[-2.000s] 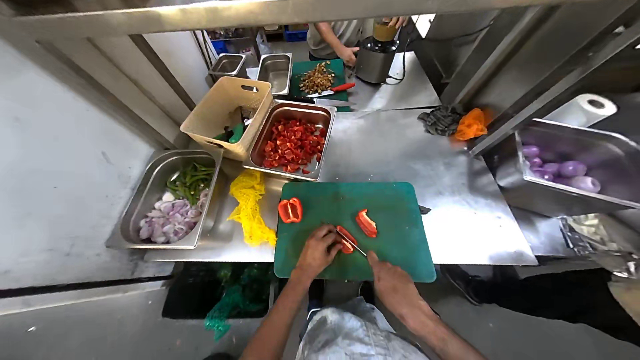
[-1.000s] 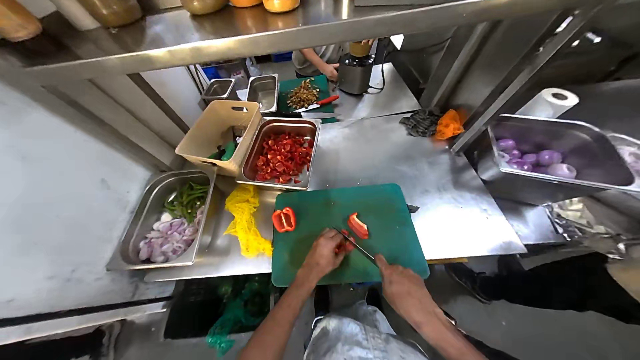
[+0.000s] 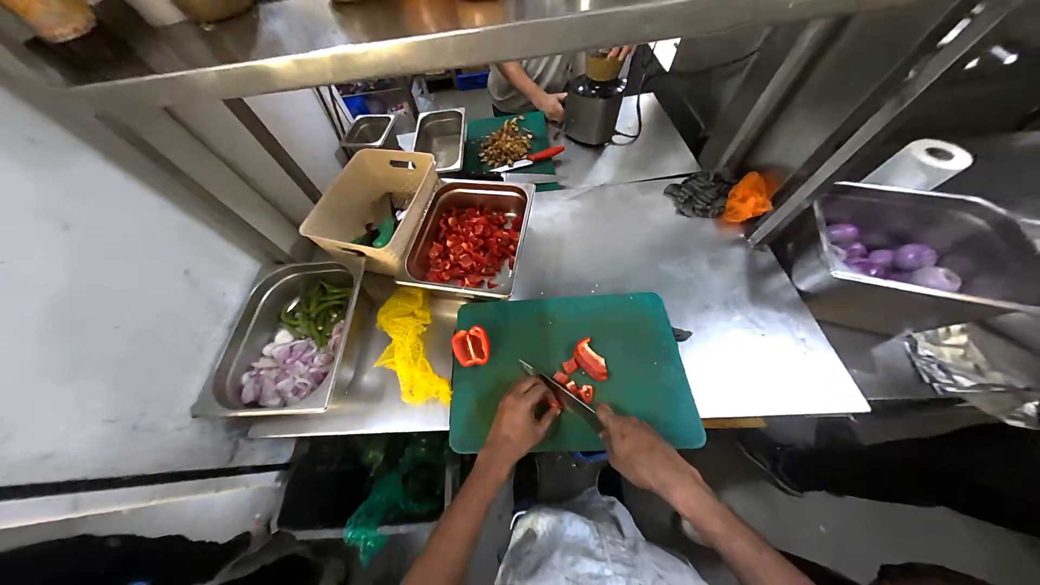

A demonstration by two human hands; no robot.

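My right hand (image 3: 638,445) grips the handle of a kitchen knife (image 3: 565,396), its blade slanting up and left over a green cutting board (image 3: 650,341). Beside the blade, my left hand (image 3: 522,416) holds a small piece of red bell pepper (image 3: 554,400) down on the board, mostly hidden by the fingers. Cut pepper pieces (image 3: 587,393) lie just right of the blade. A larger pepper slice (image 3: 591,360) rests above them. At the board's upper left sits a red pepper half (image 3: 471,347). Chopped red pepper (image 3: 475,244) fills much of a steel pan (image 3: 524,236) behind the board.
A steel pan (image 3: 236,357) with sliced onions and green chillies stands left, near a yellow mesh net (image 3: 406,349). A beige basket (image 3: 333,211) is behind. A blender (image 3: 595,110), a person's hand (image 3: 552,106) and a second knife are farther back. Peeled onions (image 3: 914,257) sit right.
Small cut pepper pieces now lie to the right of the knife blade, near the larger slice. The knife stays in my right hand and my left hand remains at the pepper.
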